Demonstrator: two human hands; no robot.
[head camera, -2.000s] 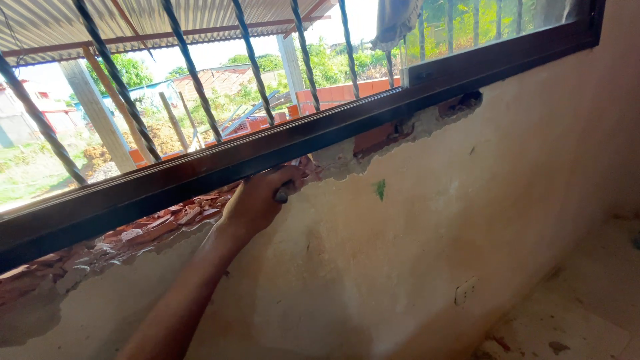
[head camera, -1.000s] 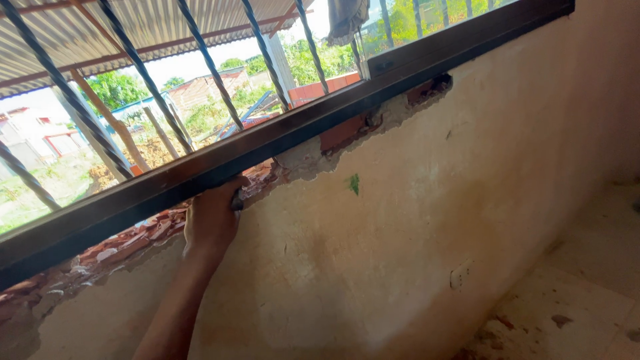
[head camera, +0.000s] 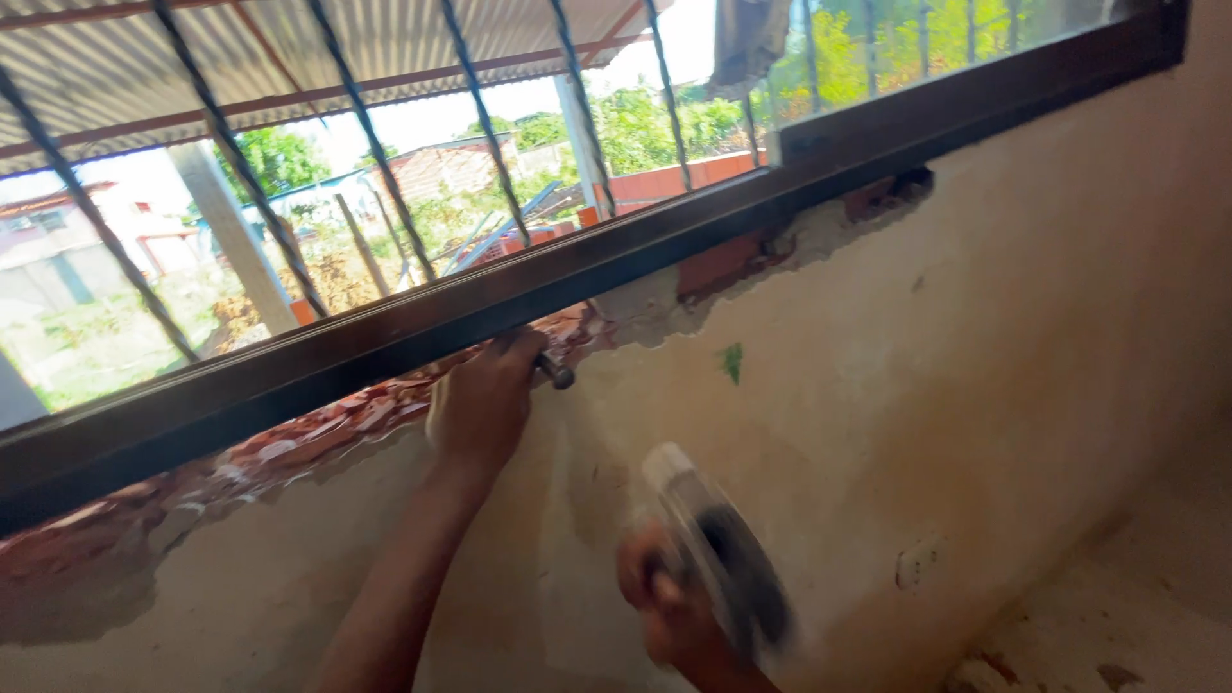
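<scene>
My left hand (head camera: 486, 395) is closed around a metal chisel (head camera: 555, 371), whose blunt end sticks out to the right. The hand rests against broken red brick (head camera: 346, 419) just below the dark window frame (head camera: 577, 269); the chisel's far end is hidden. Lower and to the right, my right hand (head camera: 664, 597) grips a hammer (head camera: 727, 544), blurred by motion, with a pale end toward the chisel. A ragged plaster edge runs along the wall (head camera: 818, 385) under the frame.
Twisted metal bars (head camera: 366, 144) stand behind the frame. A dark cloth (head camera: 746, 43) hangs at the upper right. An electrical outlet (head camera: 916, 565) sits low on the wall, above a floor (head camera: 1097, 616) with debris. A hollow (head camera: 910, 188) lies under the frame at right.
My right hand with the hammer has come into view at the lower right; neither earlier frame shows it. My left hand remains at the broken brick under the frame.
</scene>
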